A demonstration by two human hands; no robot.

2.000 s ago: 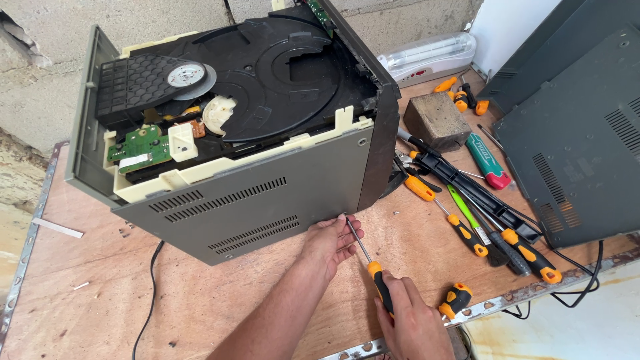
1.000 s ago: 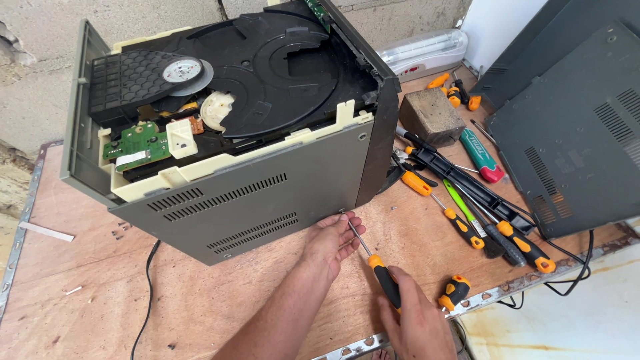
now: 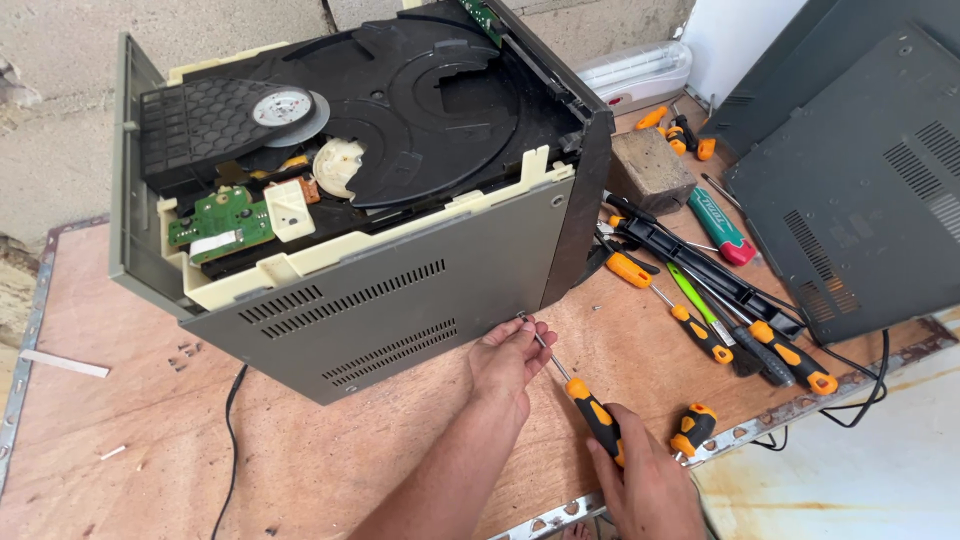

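A grey-cased disc player (image 3: 420, 292) with its top off stands on the plywood table, showing a black disc carousel (image 3: 390, 112) and a green circuit board (image 3: 225, 221). My right hand (image 3: 649, 476) grips the orange-and-black handle of a screwdriver (image 3: 592, 412). Its shaft slants up to the lower front corner of the side panel, where the tip meets a screw (image 3: 523, 316). My left hand (image 3: 514, 352) has its fingertips around the shaft close to the tip, beside the panel. Whether those fingers also touch the screw is hard to tell.
Several screwdrivers (image 3: 701, 334), a green-and-red Total knife (image 3: 720, 225) and a black plastic bar (image 3: 705, 266) lie to the right. Behind them are a wooden block (image 3: 652, 172) and a lamp (image 3: 637, 71). A grey vented panel (image 3: 855, 195) leans at right. Small screws (image 3: 184, 352) lie at left.
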